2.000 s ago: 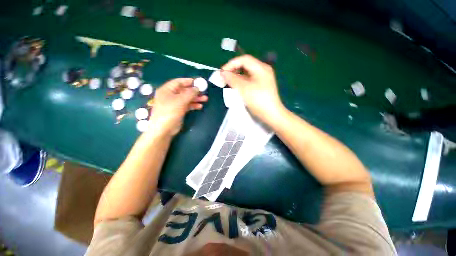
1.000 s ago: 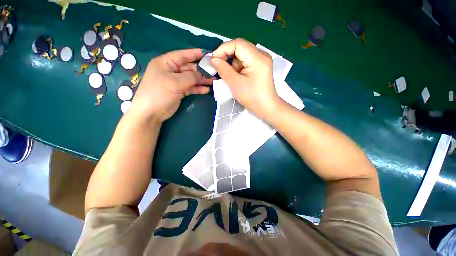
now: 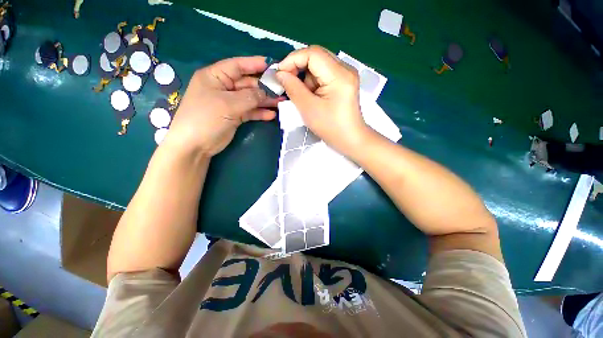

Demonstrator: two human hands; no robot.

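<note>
My left hand (image 3: 228, 99) holds a dark round module (image 3: 266, 84) by its edge between thumb and fingers. My right hand (image 3: 322, 92) pinches a light grey square adhesive pad (image 3: 273, 79) that lies over the module's face; whether it is stuck down all over cannot be told. Overlapping white sticker sheets (image 3: 311, 181) with grey rounded squares lie on the bench below and partly under my right hand and forearm. A pile of pale-faced modules (image 3: 140, 62) with orange-gold flex tails lies left of my left hand.
The green belt (image 3: 456, 99) beyond the torn pale tape (image 3: 251, 30) carries a module with a white pad (image 3: 391, 22) and dark round modules (image 3: 453, 55). A white strip (image 3: 564, 228) lies at the right. A dark sleeve (image 3: 575, 158) is at the right edge. A cardboard box (image 3: 89, 241) stands below left.
Over two seconds, the pad in my right hand has come from beside the module onto its face. Since one second ago, both hands have barely moved; the parts on the belt have shifted right.
</note>
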